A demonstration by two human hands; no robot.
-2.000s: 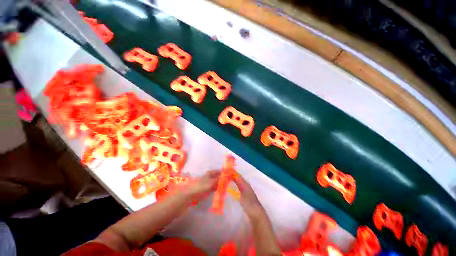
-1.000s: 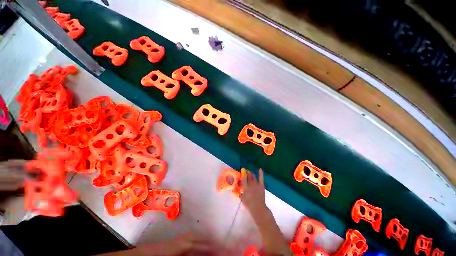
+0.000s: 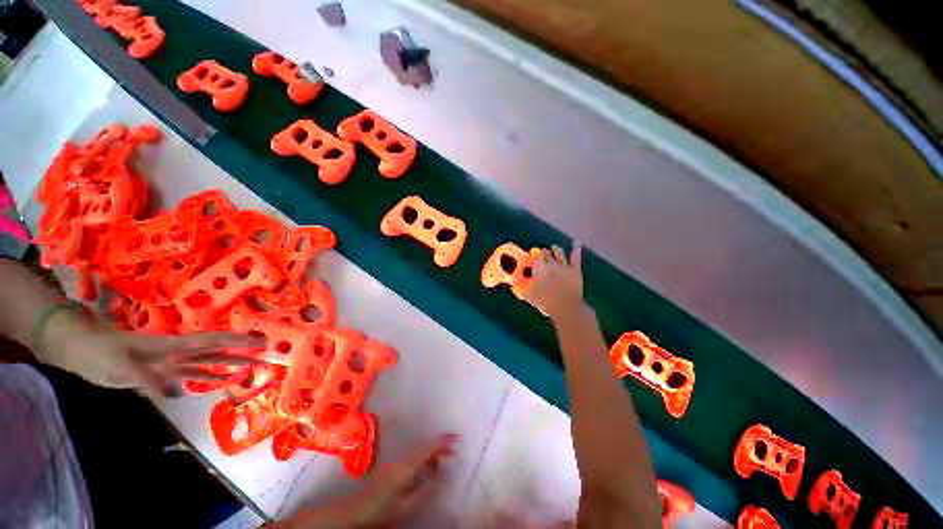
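My right hand (image 3: pixel 553 281) reaches over the green belt, its fingers over the right end of an orange controller shell (image 3: pixel 507 266) and hiding that end. My left hand (image 3: pixel 419 473) is low in the picture over the white table, blurred, with fingers apart and nothing seen in it. A large loose heap of orange shells (image 3: pixel 222 284) lies on the table to its left. Other shells (image 3: pixel 424 229) lie spaced along the belt on both sides of my right hand.
Another person's hand (image 3: pixel 191 360) is over the heap's near side. A grey metal bar (image 3: pixel 165 98) crosses the belt edge at upper left. Small grey pieces (image 3: pixel 405 57) lie on the white ledge beyond the belt. An orange shell (image 3: pixel 677 501) shows at the bottom right.
My right hand has moved from a shell at the table's edge up onto the belt. The other person's hand has moved right over the heap, and more shells lie at its near right side.
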